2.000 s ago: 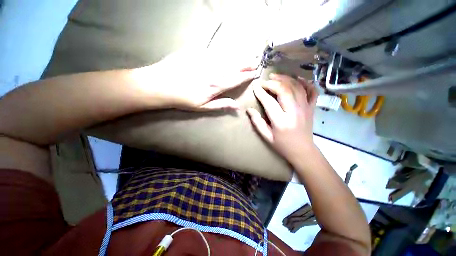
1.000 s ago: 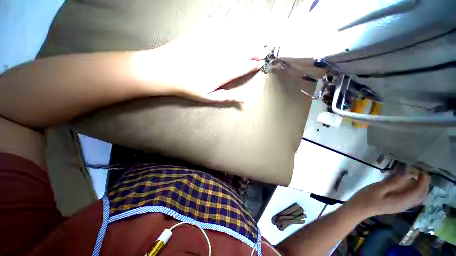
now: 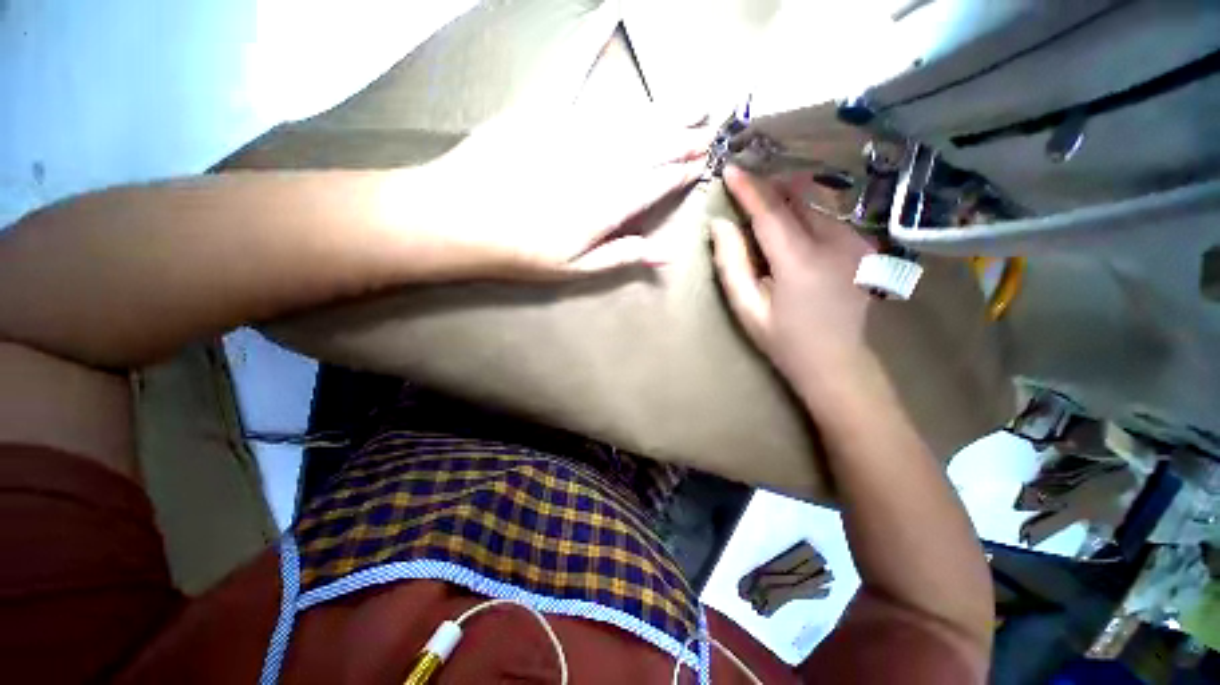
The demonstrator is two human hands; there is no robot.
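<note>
A taupe fabric panel [image 3: 589, 361] lies across the sewing machine table and hangs over its front edge. A V-shaped gap [image 3: 618, 60] shows in it behind my left hand. My left hand [image 3: 569, 214] lies flat on the panel, fingertips beside the presser foot [image 3: 729, 141]; glare washes out part of it. My right hand [image 3: 803, 274] presses on the panel just right of the presser foot, fingers spread, index fingertip near the needle area. No separate piece is visible under either hand.
The machine head [image 3: 1070, 121] fills the upper right, with a white knob [image 3: 888, 276] below it. Orange scissor handles [image 3: 1001, 288] show behind. Strip bundles lie at lower right [image 3: 785, 578] and far right [image 3: 1077, 488]. More taupe cloth [image 3: 201, 468] hangs at left.
My right hand has come back from the far right onto the panel beside the presser foot. The panel has shifted and now reaches further right. The V-shaped gap has come into view.
</note>
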